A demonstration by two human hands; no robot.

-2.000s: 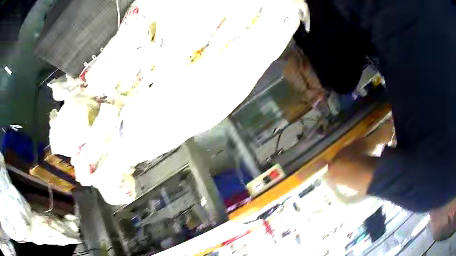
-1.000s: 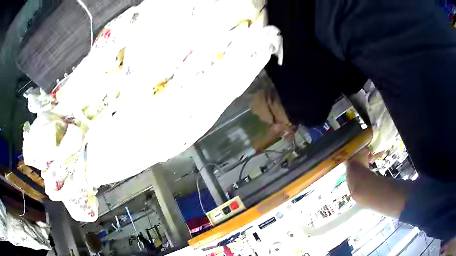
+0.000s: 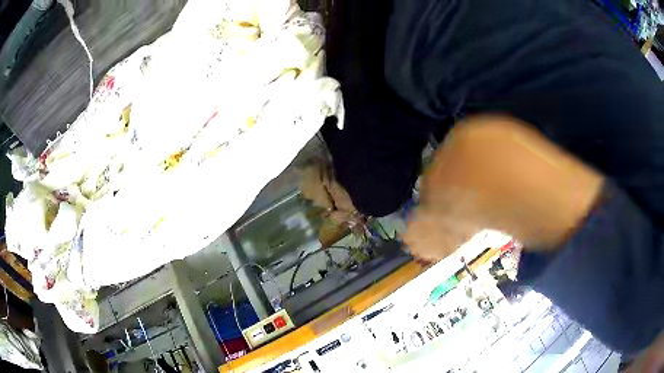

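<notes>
The view is tilted and nearly upside down. A large heap of cream floral cloth (image 3: 175,160) with small red, yellow and blue flowers fills the upper left. A bare hand, probably my left hand (image 3: 502,186), is large and blurred right of centre, in a dark sleeve. Its fingers are bent and point toward the orange-brown edge of the white sewing table (image 3: 349,309). Blur hides whether it holds anything. It is apart from the floral heap. I cannot make out my right hand. A bit of skin shows at the bottom right corner; whose it is I cannot tell.
A cream switch box (image 3: 268,328) with a red button sits by the table edge. A blue basket (image 3: 233,318) and grey metal legs (image 3: 193,317) are beyond it. Dark clothing (image 3: 466,58) fills the upper right. A grey surface (image 3: 80,80) with a white cord lies upper left.
The view has shifted, so the heap and table sit further left. The blurred hand has moved from low beside the table edge up toward the dark clothing, and looks larger.
</notes>
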